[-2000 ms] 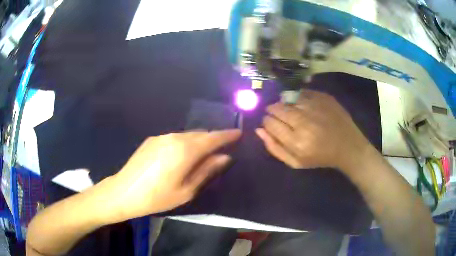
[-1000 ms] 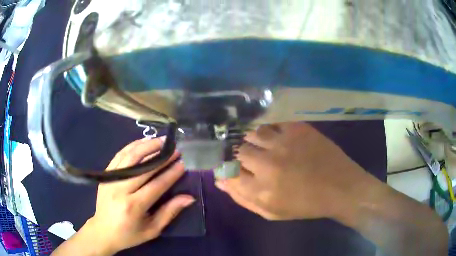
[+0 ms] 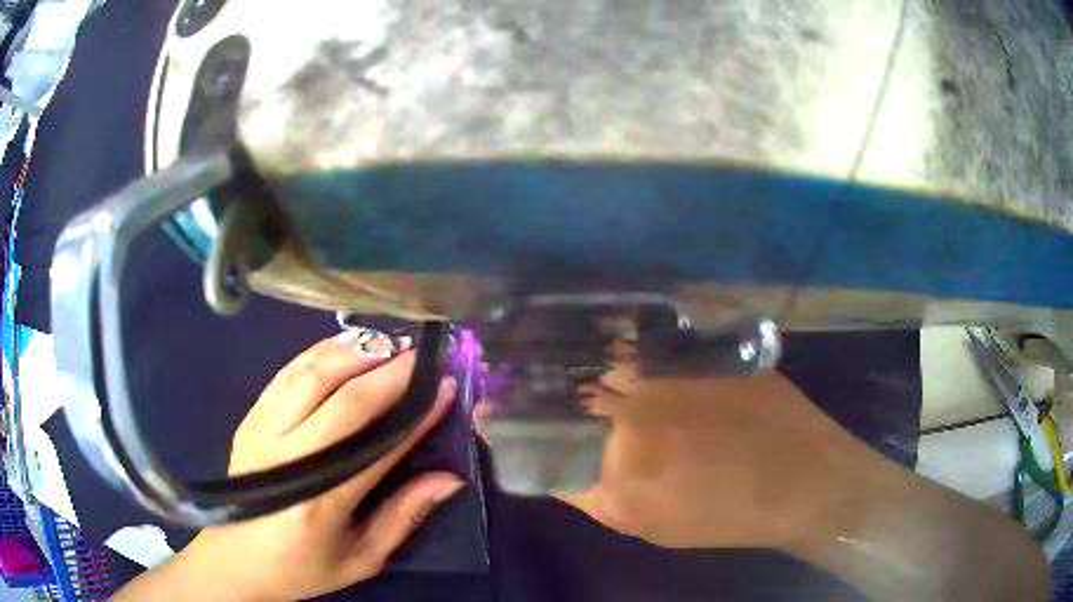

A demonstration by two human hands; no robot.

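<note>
A dark garment panel (image 3: 659, 574) lies under the sewing machine head (image 3: 530, 223). A small dark rectangular piece (image 3: 453, 529) lies on it, its right edge a thin light line below the needle area. My left hand (image 3: 341, 447) rests on the cloth left of that line, fingers spread, partly behind the shiny metal loop (image 3: 88, 353). My right hand (image 3: 694, 459) is on the cloth right of the needle area; its fingertips are hidden behind the machine's blurred metal parts. The needle itself is hidden; a violet glow shows beside it.
Scissors (image 3: 1000, 376) with green and yellow handles lie at the right. A blue mesh basket (image 3: 53, 553) holds something magenta at the lower left. White pieces (image 3: 141, 544) show along the left edge. The machine head covers the upper view.
The view has come closer over the machine, so its head and metal loop look larger and lower. The violet glow shows again. Both hands stay on the cloth beside the needle area.
</note>
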